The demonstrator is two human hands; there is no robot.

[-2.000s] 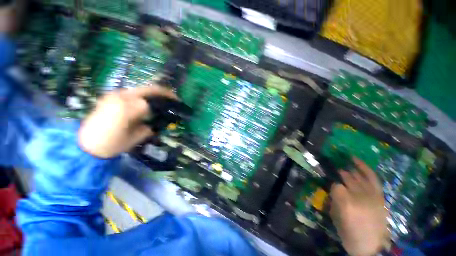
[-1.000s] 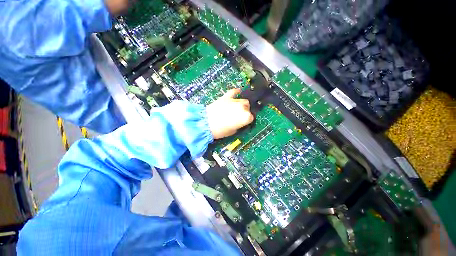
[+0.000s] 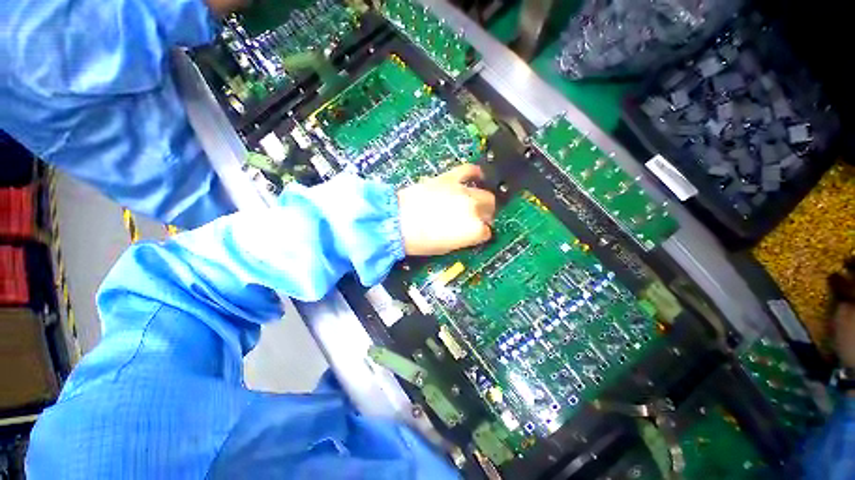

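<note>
My left hand [image 3: 448, 214] is half curled over the black carrier between two main circuit boards. Its fingertips are turned away, and I cannot tell whether they hold anything. The nearer main circuit board [image 3: 562, 319] lies just right of and below it, with one yellow block [image 3: 450, 274] near its upper left edge. The farther main circuit board [image 3: 398, 117] lies above it, partly behind the hand. My right hand [image 3: 846, 323] is dark and cut off by the right edge, at the heap of yellow components [image 3: 797, 239]. Its fingertips do not show clearly.
A black bin of grey components [image 3: 736, 122] and a clear plastic bag [image 3: 628, 37] are at the upper right. Silver rails [image 3: 328, 342] edge the line. Narrow green boards [image 3: 605, 178] lie along the far side. Another person's blue sleeve [image 3: 103, 84] is at the upper left.
My right hand has come into view at the right edge, by the yellow components. My left hand remains between the boards, its fingers more curled. The view has shifted slightly.
</note>
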